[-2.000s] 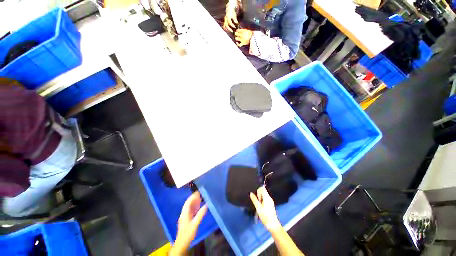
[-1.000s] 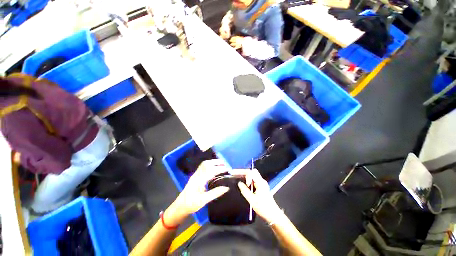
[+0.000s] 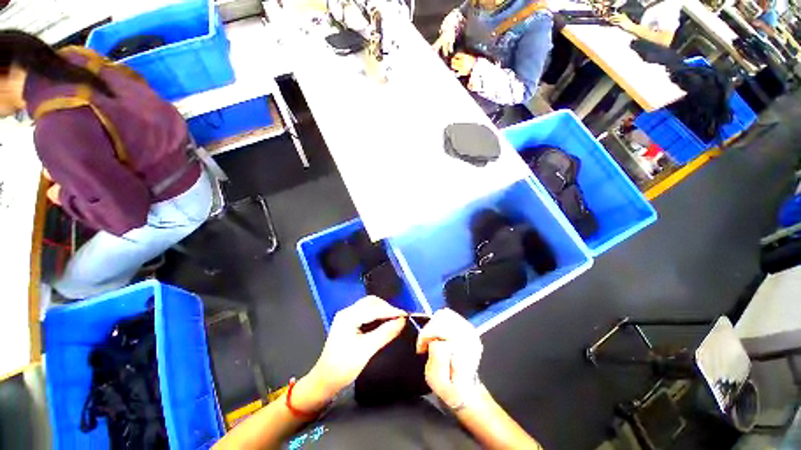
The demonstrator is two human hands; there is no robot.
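Observation:
A black sewn piece hangs in front of my body, held by its upper edge. My left hand pinches that edge from the left. My right hand is at the edge's right end, fingers curled. A small pale glint shows between the fingertips; I cannot tell whether it is a tool or a thread. Heaped black pieces lie in the large blue crate beyond my hands. The smaller blue crate to its left holds some black pieces.
Stacked black panels lie on the white table. Another blue crate with black work stands to the right. A seated person in maroon is at the left, above a blue crate. Another person sits across the table.
A black piece came up from the large crate into both hands. Since the last earlier frame, my right fingers have curled in at its edge, and the long thin pale object there no longer shows.

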